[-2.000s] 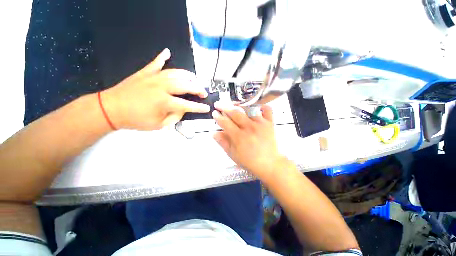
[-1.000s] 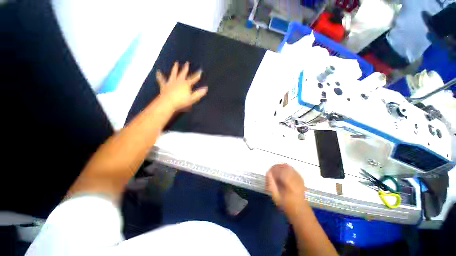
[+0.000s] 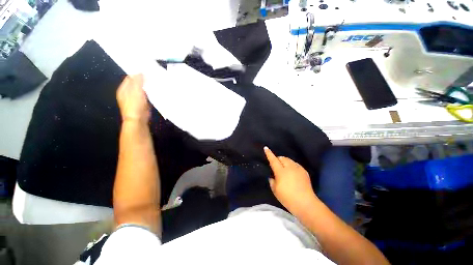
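A large black garment piece with white specks (image 3: 72, 124) lies over the left of the table. More black cloth (image 3: 280, 119) drapes over the front edge towards my lap. A white cloth piece (image 3: 199, 106) lies on top, with small dark and pale bits at its upper edge. My left hand (image 3: 133, 98) has its fingers closed at the edge where white and black cloth meet; its fingertips are partly hidden. My right hand (image 3: 291, 178) is at the lower right of the black cloth, index finger extended, other fingers curled, with nothing visible in it.
The sewing machine (image 3: 363, 31) stands at the upper right, its needle area (image 3: 311, 57) behind the cloth. A phone (image 3: 372, 83) and a small brown patch (image 3: 395, 116) lie right of it. Scissors (image 3: 459, 103) lie at the right edge. A blue crate (image 3: 430, 178) is below right.
The view has swung left. My left hand has gone from lying spread on black cloth to closed at a cloth edge. A white piece now shows, and black cloth hangs over the front edge.
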